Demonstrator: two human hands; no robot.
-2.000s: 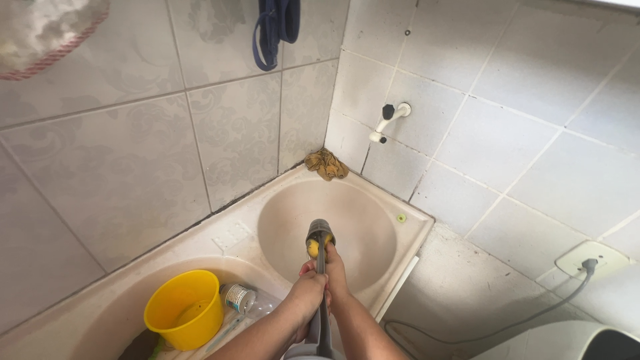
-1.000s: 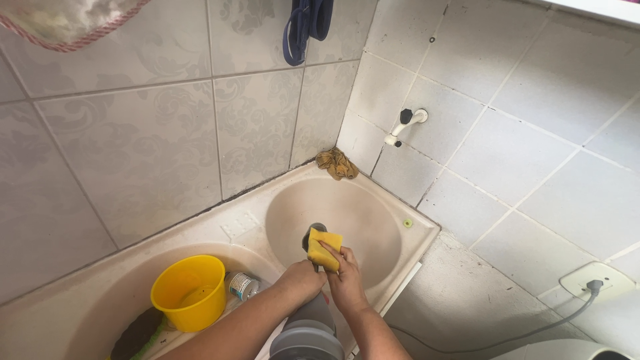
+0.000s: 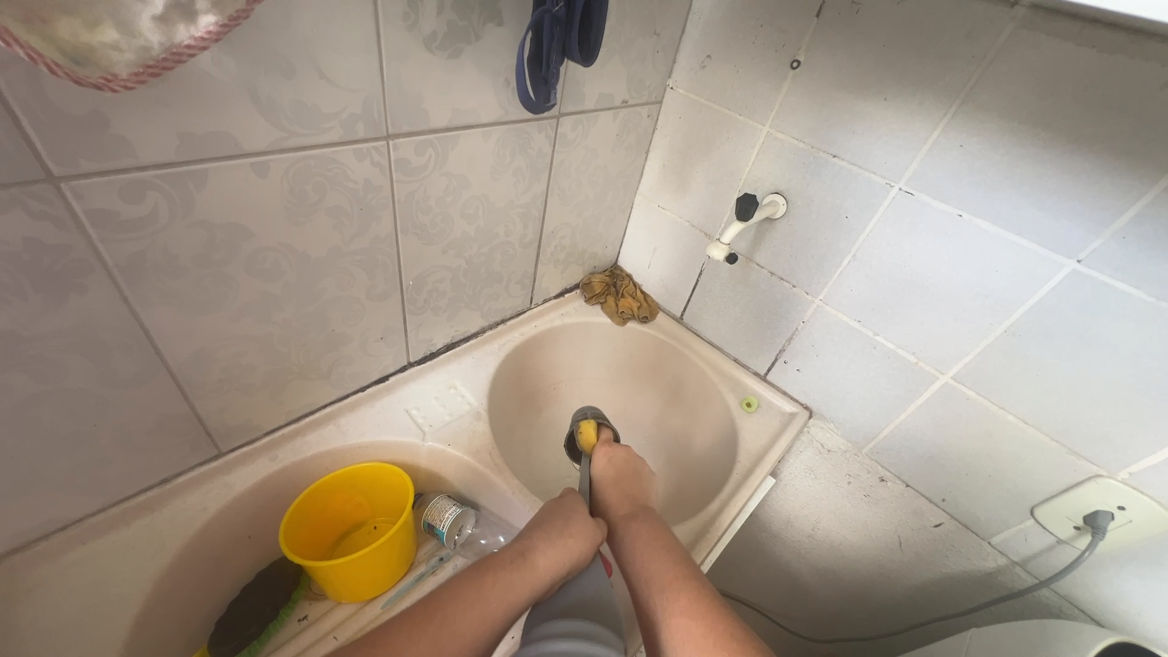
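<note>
A grey, round-mouthed hollow part [image 3: 591, 436] points into the round basin [image 3: 675, 392]; it seems joined to a long grey body [image 3: 573, 613] that runs back under my forearms. My left hand [image 3: 566, 529] is closed around the grey stem behind the mouth. With its fingers at the opening, my right hand [image 3: 622, 474] presses a yellow sponge [image 3: 587, 435] into the mouth. Part of the sponge shows; my right fingertips are hidden. What kind of item the grey thing is, I cannot tell.
A yellow tub [image 3: 349, 532], a clear plastic bottle [image 3: 461, 525] and a dark brush-like thing [image 3: 255, 607] lie in the left basin. A brown cloth [image 3: 619, 295] rests in the corner under a white tap [image 3: 748, 224]. A grey cord runs from the socket [image 3: 1100, 511].
The yellow sponge, held above the grey mouth a second ago, is now partly inside it. My right hand has moved to the opening with it.
</note>
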